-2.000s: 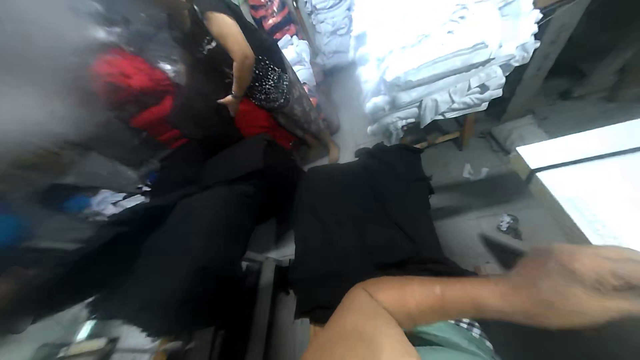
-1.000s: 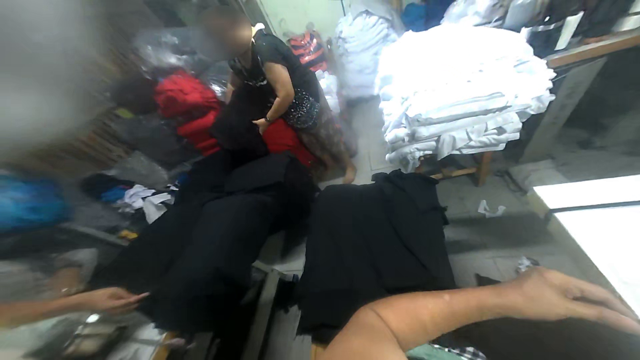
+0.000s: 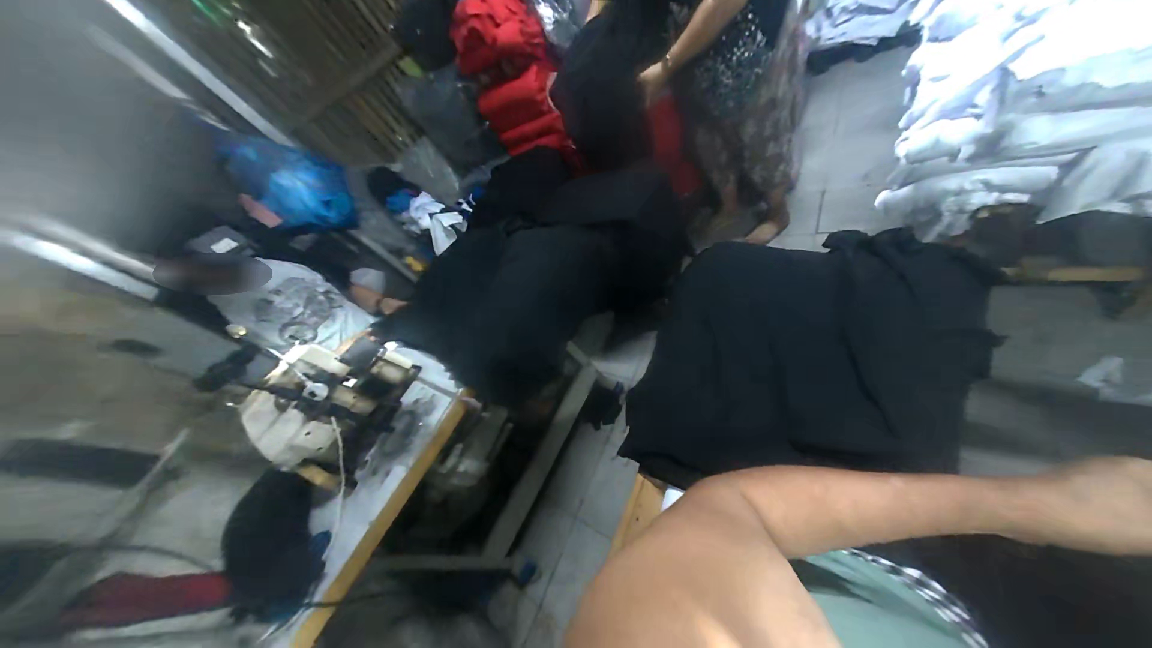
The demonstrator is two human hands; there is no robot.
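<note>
My left forearm crosses the lower right, and my left hand (image 3: 1111, 504) is blurred and cut off by the right edge. Its fingers and anything in them are hidden. My right hand is out of view. Just beyond the forearm, black fabric (image 3: 810, 360) lies in a draped stack over a support with a wooden edge. More black fabric (image 3: 549, 288) is heaped to its left, reaching toward a sewing machine (image 3: 315, 405) on a wood-edged table (image 3: 396, 513).
A seated co-worker (image 3: 297, 301) is behind the machine, one hand at the black heap. Another person (image 3: 729, 90) stands beside red bundles (image 3: 517, 81). White folded fabric (image 3: 1017, 117) is stacked at the upper right. A blue plastic bag (image 3: 292, 184) lies at the left.
The view has swung left, bringing the sewing machine and seated co-worker into fuller view. My left hand, fully in frame a second ago, is now partly cut off at the right edge.
</note>
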